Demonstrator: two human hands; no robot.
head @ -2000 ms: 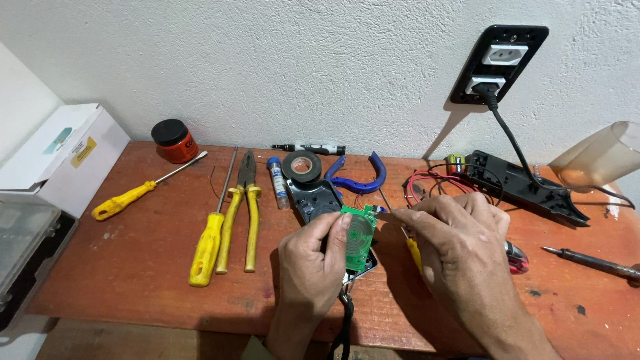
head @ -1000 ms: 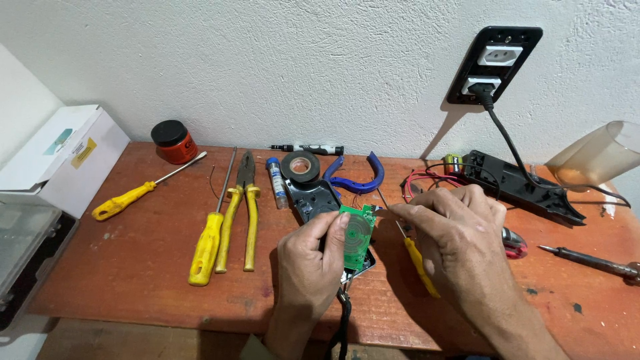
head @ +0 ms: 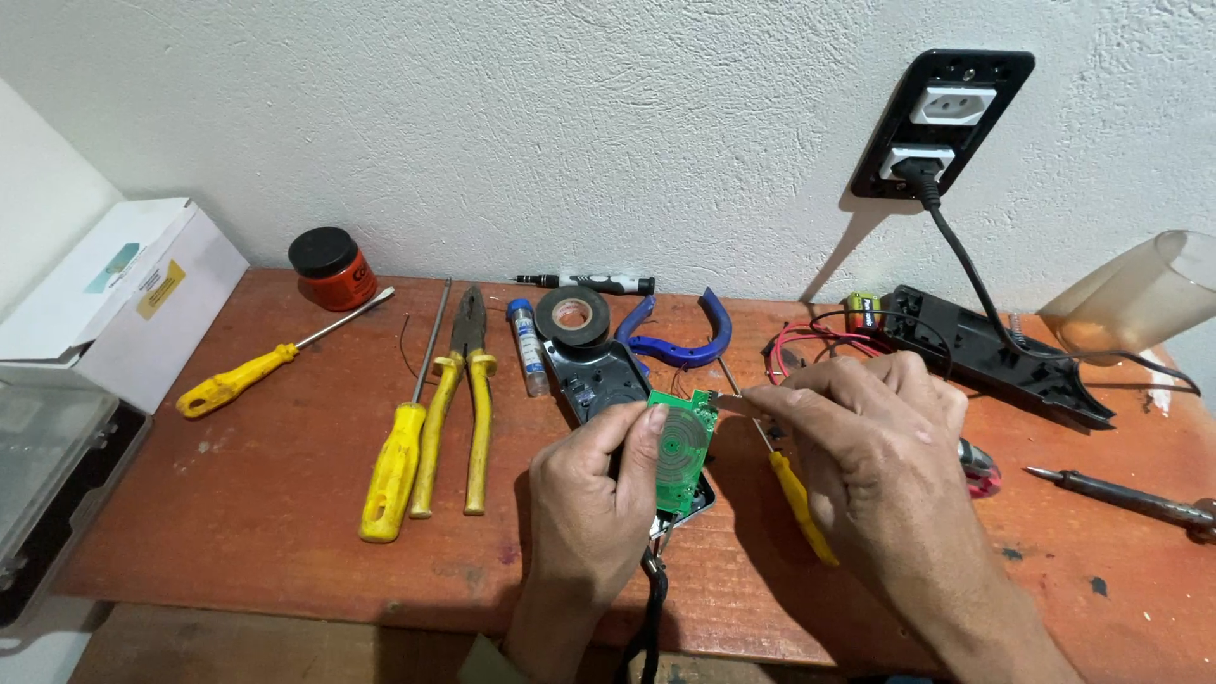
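My left hand pinches a green circuit board with a spiral trace, between thumb and fingers. My right hand holds a small thin piece, too small to name, against the board's upper right corner. Below the board lies an open black plastic housing, partly hidden by my left hand. A black strap hangs from beneath it over the table edge. A yellow-handled screwdriver lies under my right hand, and blue-handled pliers lie behind the board.
Left are slotted screwdrivers, combination pliers and a red jar. Black tape rests on the housing's far end. To the right, a soldering iron lies near a black plastic shell, a battery and a plugged-in cable.
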